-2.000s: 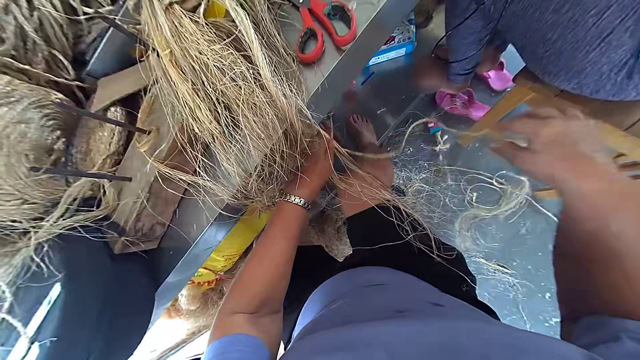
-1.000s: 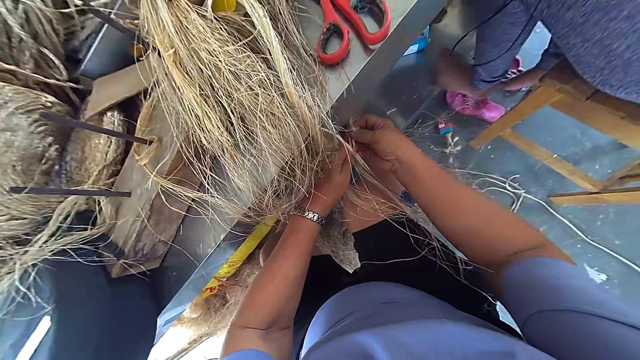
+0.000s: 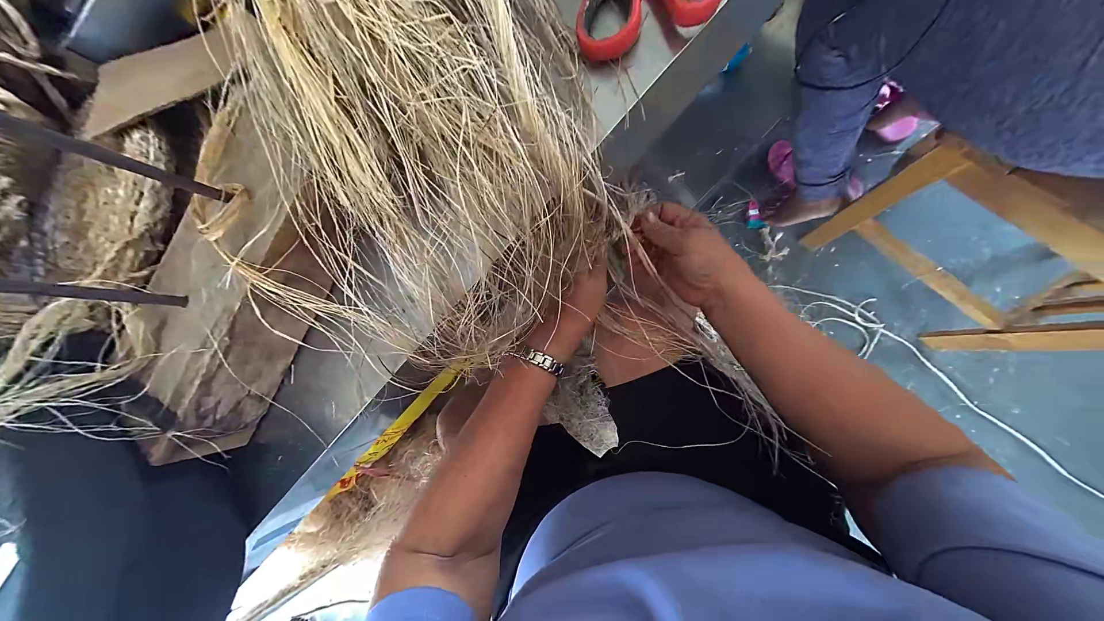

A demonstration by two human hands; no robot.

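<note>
A thick bundle of dry plant fibres (image 3: 431, 147) lies over the metal table's edge, its loose strands spilling toward my lap. My left hand (image 3: 588, 289), with a metal-link band at the wrist, grips the bundle's near end, its fingers largely hidden by strands. Close beside it on the right, my right hand (image 3: 677, 246) pinches some fibres between thumb and fingertips. More strands (image 3: 733, 371) hang below the hands over my dark-clothed lap. A rough greyish scrap (image 3: 586, 410) rests under my left wrist.
Red-handled scissors (image 3: 609, 30) lie on the metal table (image 3: 638, 103). Dark metal rods (image 3: 95, 294), flat brown pieces (image 3: 207, 319) and more fibre stand left. A yellow strip (image 3: 397, 431) runs along the table edge. Right are a seated person (image 3: 992, 78), a wooden stool (image 3: 931, 272) and white cord (image 3: 966, 401).
My right hand was out to the right, away from the bundle, two seconds ago; it has come in beside my left hand. My left hand has stayed at the fibres. The view has shifted somewhat.
</note>
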